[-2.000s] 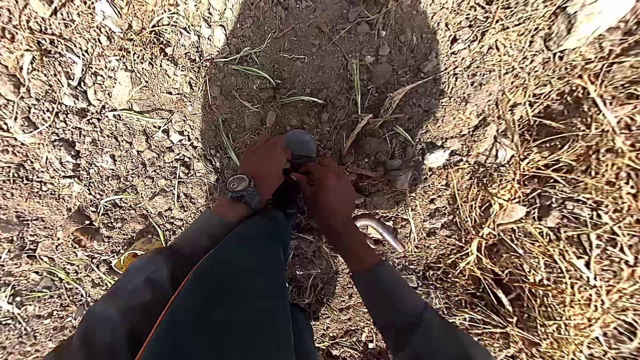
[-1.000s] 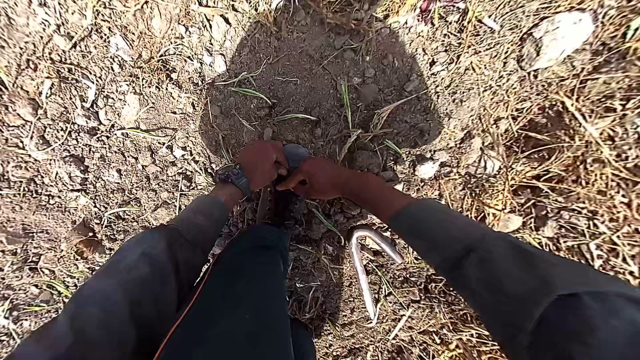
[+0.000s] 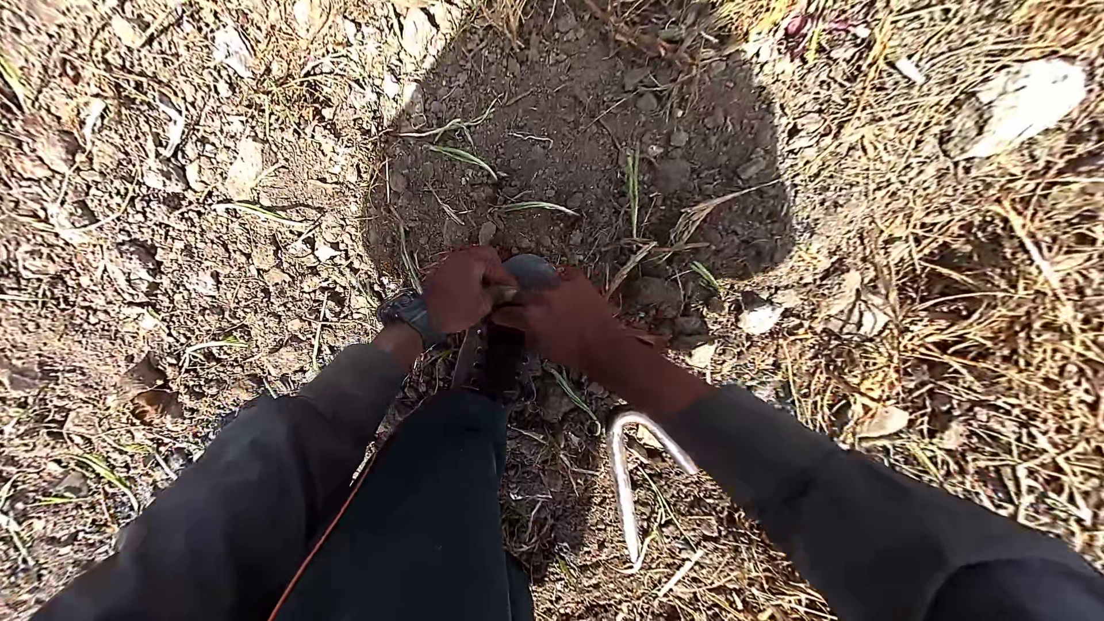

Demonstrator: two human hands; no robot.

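Observation:
My left hand, with a watch on its wrist, has its fingers curled in front of my bent dark-trousered leg. My right hand meets it fingertip to fingertip, its fingers bent too. Just beyond and between them shows a grey rounded thing, perhaps the toe of a shoe. Whether the fingers pinch something small there is hidden by the hands and shade. A bent metal rod, hook-shaped and shiny, lies on the soil below my right forearm.
Dry, cloddy soil with scattered green blades surrounds the hands, partly under my shadow. Dry straw covers the ground at the right. A pale stone lies at the upper right, and a smaller light stone is nearer my right hand.
My right forearm has swung outward to the right, and more of the bent metal rod shows than two seconds ago. Both hands stay together by the grey rounded thing.

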